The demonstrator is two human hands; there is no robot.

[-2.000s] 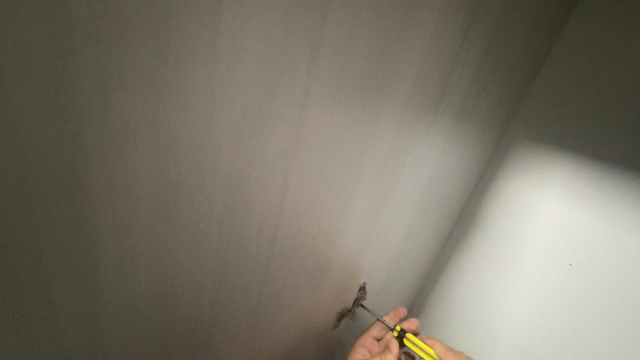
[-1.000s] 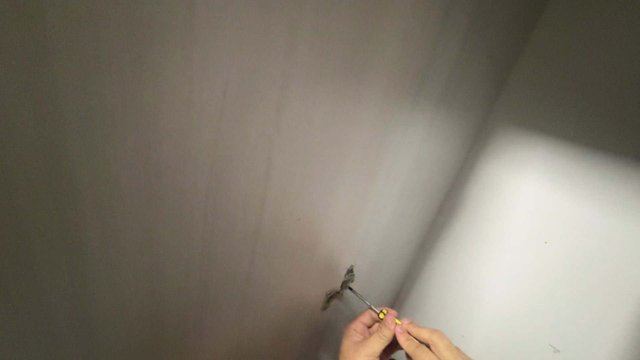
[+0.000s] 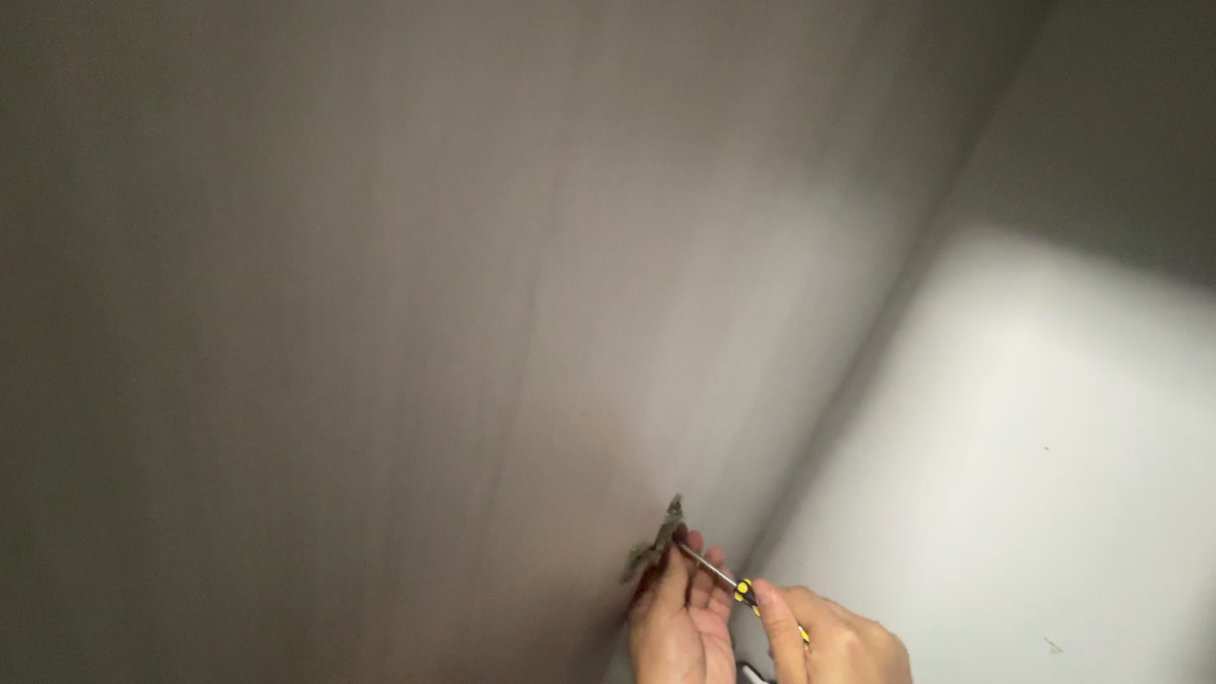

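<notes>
An ornate dark metal fitting [image 3: 657, 543], perhaps a handle, is against the grey-brown panel near the bottom centre. A screwdriver [image 3: 744, 591] with a yellow and black handle slants up to the left, its thin shaft reaching the fitting. My right hand [image 3: 836, 636] is closed around the handle. Beside the fitting, my left hand [image 3: 682, 627] has its fingertips up at the metal and near the shaft tip; whether it grips the fitting is not clear. The contact at the tip is too small to make out.
The large wood-look panel [image 3: 380, 285] fills the left and middle. A dark slanting edge divides it from a pale surface [image 3: 1064, 456] at the right, which bears small specks. Part of a dark and white object [image 3: 753, 673] shows below my hands.
My left hand has moved from the screwdriver's shaft and collar up to the fitting. My right hand now covers most of the handle, which showed more plainly two seconds ago.
</notes>
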